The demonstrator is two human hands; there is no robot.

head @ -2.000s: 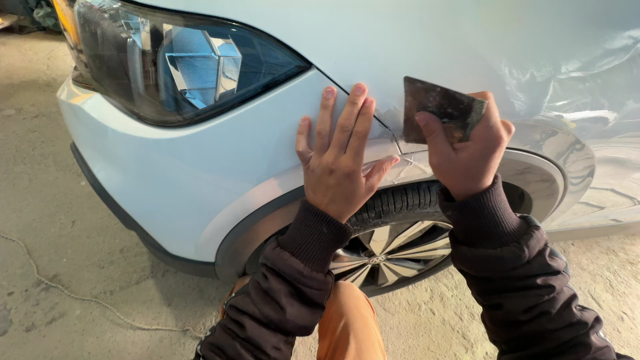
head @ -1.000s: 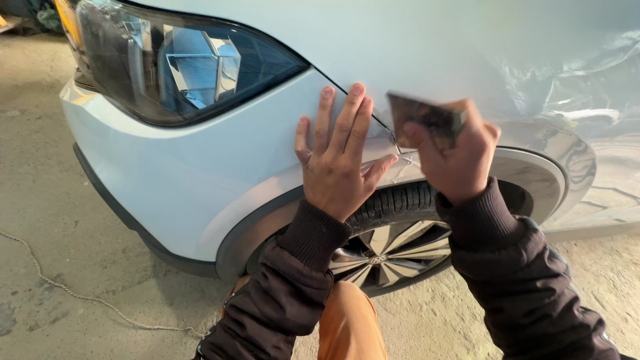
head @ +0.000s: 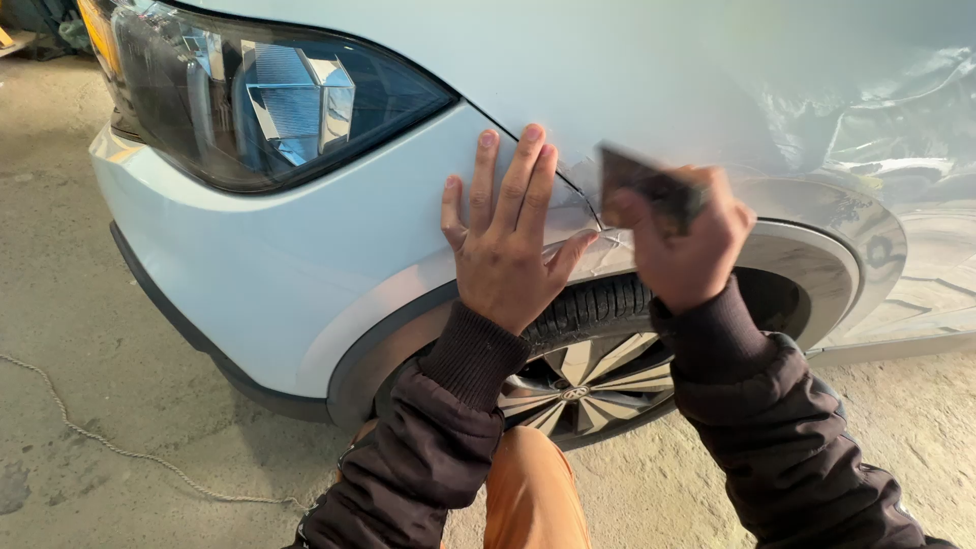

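Note:
My left hand (head: 507,236) lies flat with fingers spread on the pale bumper corner (head: 366,206) of a car, its fingertips at the seam between bumper and fender. In my right hand (head: 690,236) is a dark, flat, squarish tool (head: 648,187), possibly a spreader or scraper, blurred by motion. It is just right of the seam, above the wheel arch; whether it touches the panel, I cannot tell. Near my left thumb, a thin, wrinkled clear film or cracked coating (head: 606,248) shows on the arch edge. The fender (head: 625,84) spans the upper middle.
Above left is the headlight (head: 297,99). Below my hands are the tire (head: 595,305) and alloy wheel (head: 576,393). Crumpled, shiny film (head: 877,137) or damaged surface shows at the right. A rope (head: 137,455) lies on the concrete floor (head: 84,320). My orange-clad knee (head: 534,488) is beside the wheel.
My right hand with the dark tool has shifted slightly left from where it was two seconds ago, and the tool's tilt has changed. My left hand has stayed in place.

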